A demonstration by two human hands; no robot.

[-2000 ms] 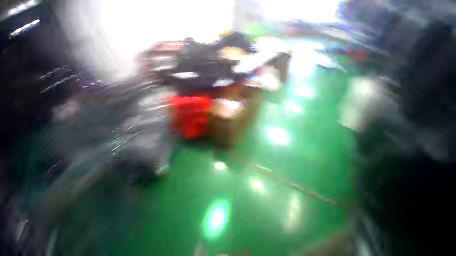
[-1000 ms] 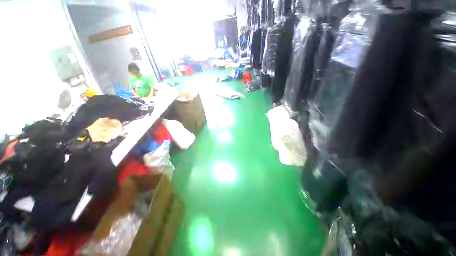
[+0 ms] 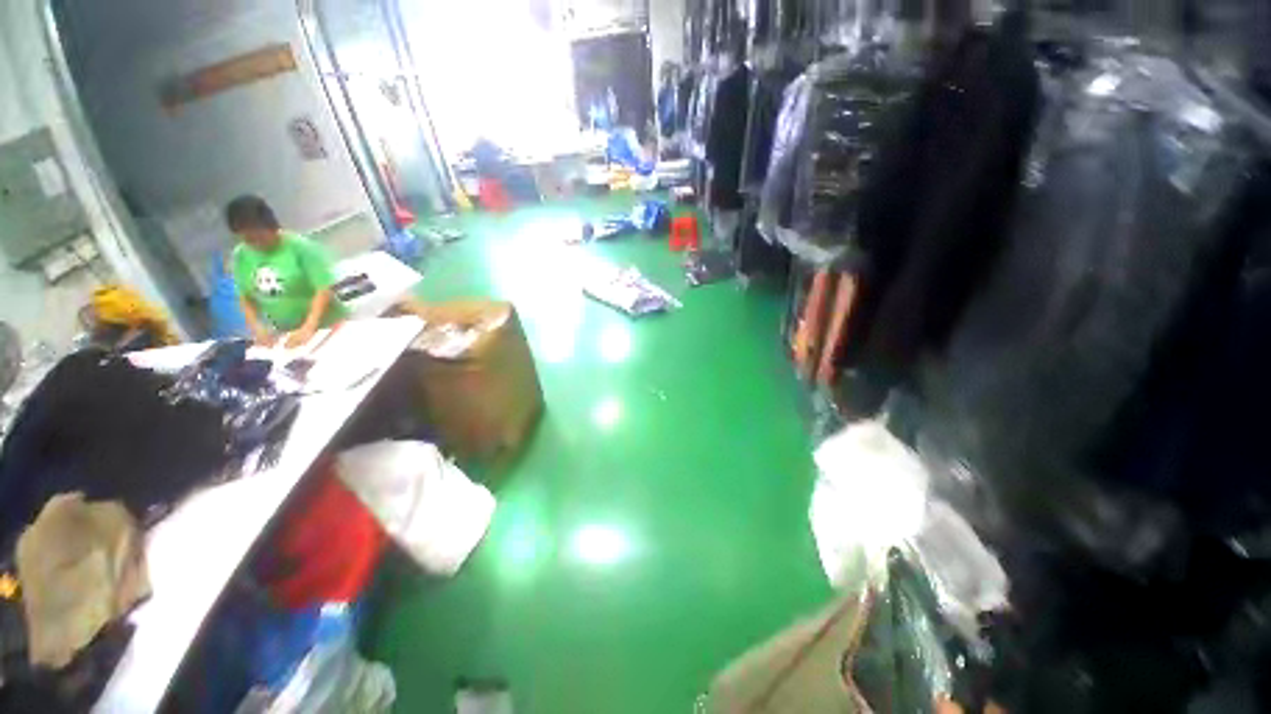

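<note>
Neither of my hands can be made out for certain; small skin-toned patches at the bottom edge right of centre are too cut off to tell. Bagged garments (image 3: pixel 1101 265), dark and grey under shiny film, hang along the right side. A long white table (image 3: pixel 223 523) on the left bears a dark heap of loose garments (image 3: pixel 105 426) and a tan garment (image 3: pixel 81 579). A beige length and clear film (image 3: pixel 802 656) show at the bottom edge, right of centre.
A person in a green shirt (image 3: pixel 286 286) is behind the table. A brown cardboard box (image 3: pixel 481 391) stands at the table's end. White bags (image 3: pixel 425 502) lie beside it and others (image 3: pixel 871 502) by the rail. A red stool (image 3: pixel 683 233) and a packet (image 3: pixel 630 290) are on the green floor.
The view has moved forward along the aisle. The open box with clear plastic has left the picture, and the person and table end look nearer. A beige length now shows at the bottom.
</note>
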